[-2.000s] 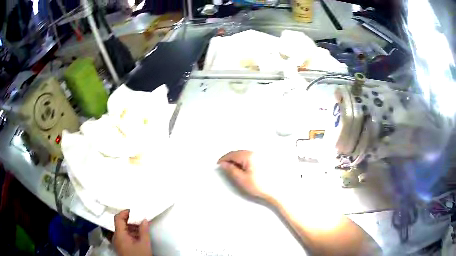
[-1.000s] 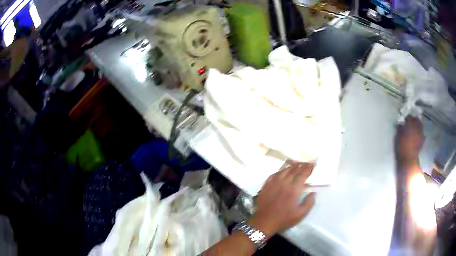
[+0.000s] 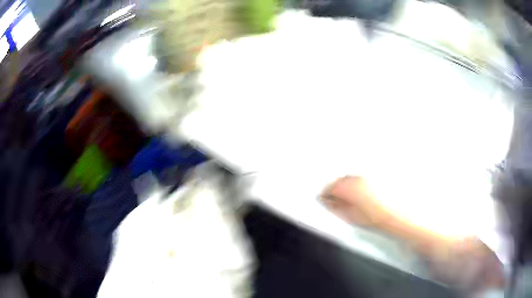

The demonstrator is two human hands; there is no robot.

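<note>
The view is blurred and washed out by glare. White cloth [image 3: 280, 75] lies on the left part of the white machine table [image 3: 382, 247]; where cloth ends and table begins cannot be told. My right hand [image 3: 350, 201] is low over the table near its front edge, its forearm reaching in from the lower right. Its fingers look curled; whether they pinch cloth cannot be told. My left hand is not in view. Another white cloth heap [image 3: 175, 244] sits below the table's edge at the lower left.
A beige machine end [image 3: 201, 29] and a green pad [image 3: 259, 13] stand at the top, behind the cloth. More white cloth [image 3: 449, 29] lies at the back right. Blue [image 3: 154, 158], bright green [image 3: 90, 169] and orange-red [image 3: 86, 116] things lie low at the left.
The view has swung left from the sewing machine head. My left hand, on the cloth a second ago, has left the picture. My right hand has come from the back cloth towards the front edge.
</note>
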